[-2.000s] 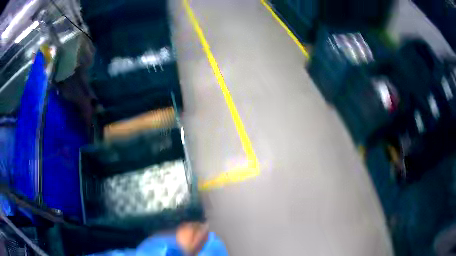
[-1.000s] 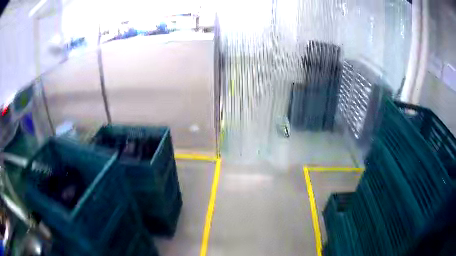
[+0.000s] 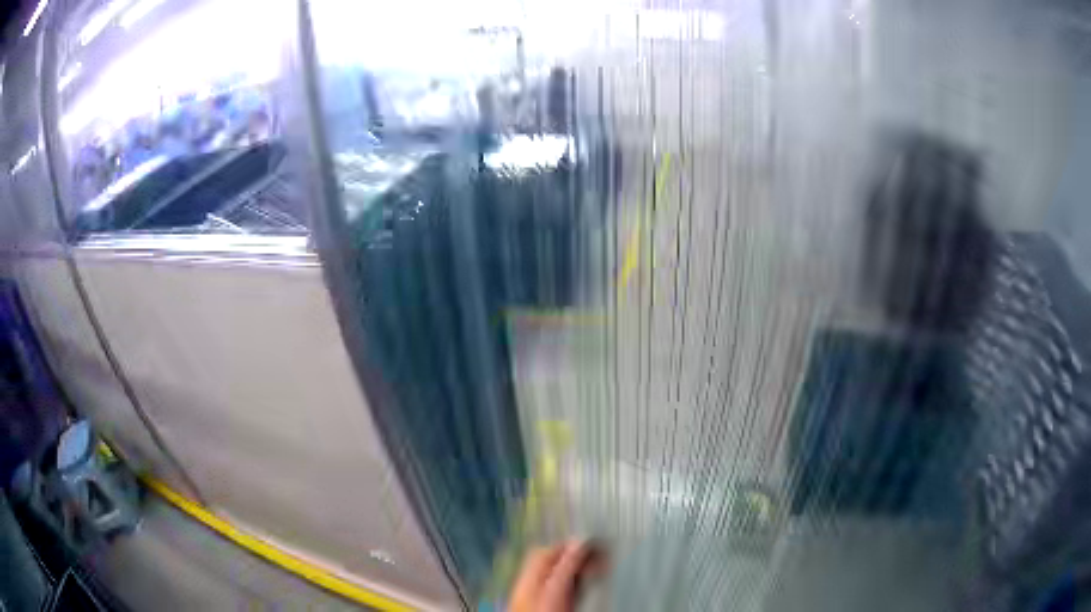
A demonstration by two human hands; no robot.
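A clear strip curtain (image 3: 694, 359) hangs across the middle and right of the view, close in front of me. One hand, which looks like my left hand (image 3: 553, 576), shows at the bottom edge, blurred and cut off, with a bit of blue sleeve. Its fingers point up at the lower part of the curtain. I cannot tell whether they touch or grip a strip. My right hand is not in view.
A pale wall panel (image 3: 227, 371) with a window above stands at left. A pale blue-grey stool (image 3: 90, 484) and a yellow floor line (image 3: 257, 544) are at lower left. Dark green crates (image 3: 879, 418) show blurred through the curtain, with a grey slatted object (image 3: 1035, 383) at right.
The curtain is now much nearer and fills more of the view. The green crates at left and the tall stack at right have left the view. A hand has appeared at the bottom.
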